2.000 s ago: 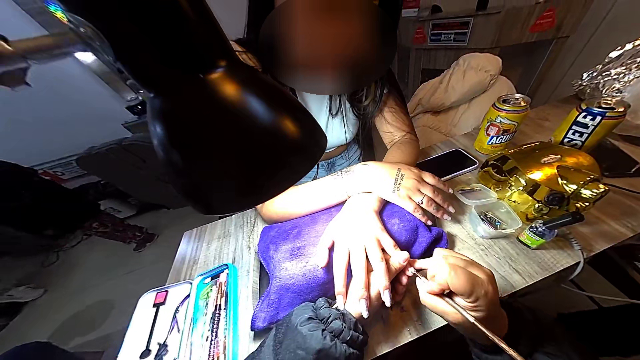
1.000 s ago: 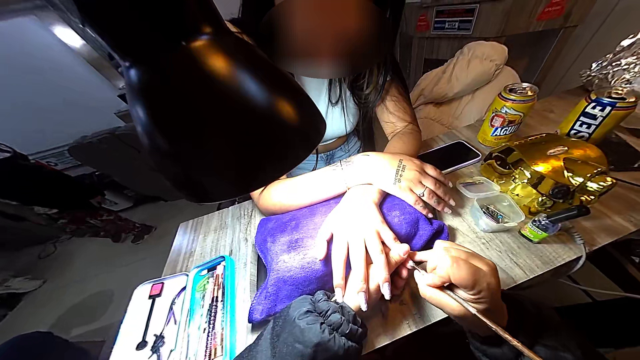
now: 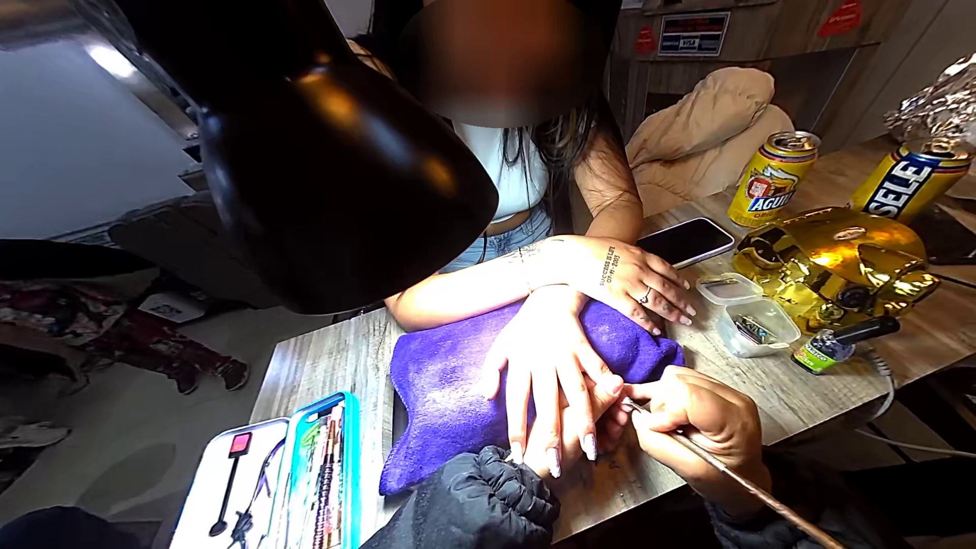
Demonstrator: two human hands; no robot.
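My right hand [image 3: 705, 427] pinches a slender brush-like tool [image 3: 751, 488], whose tip is at the fingers of a seated person's hand [image 3: 545, 358]. My left hand [image 3: 560, 435], in a black puffy sleeve [image 3: 484, 503], lies beneath that hand and supports its fingers; much of it is hidden. The person's nails are long and pale, some with glitter. That hand extends past a purple towel-covered cushion [image 3: 450, 381], and the person's other hand [image 3: 637, 286], tattooed and wearing a ring, lies across the wrist.
A black lamp head [image 3: 351, 183] looms at upper left. An open case of brushes [image 3: 347, 473] lies at lower left. On the right are a phone [image 3: 688, 242], a plastic container [image 3: 759, 328], a small bottle [image 3: 823, 352], a shiny gold object [image 3: 839, 259] and two yellow cans [image 3: 774, 179].
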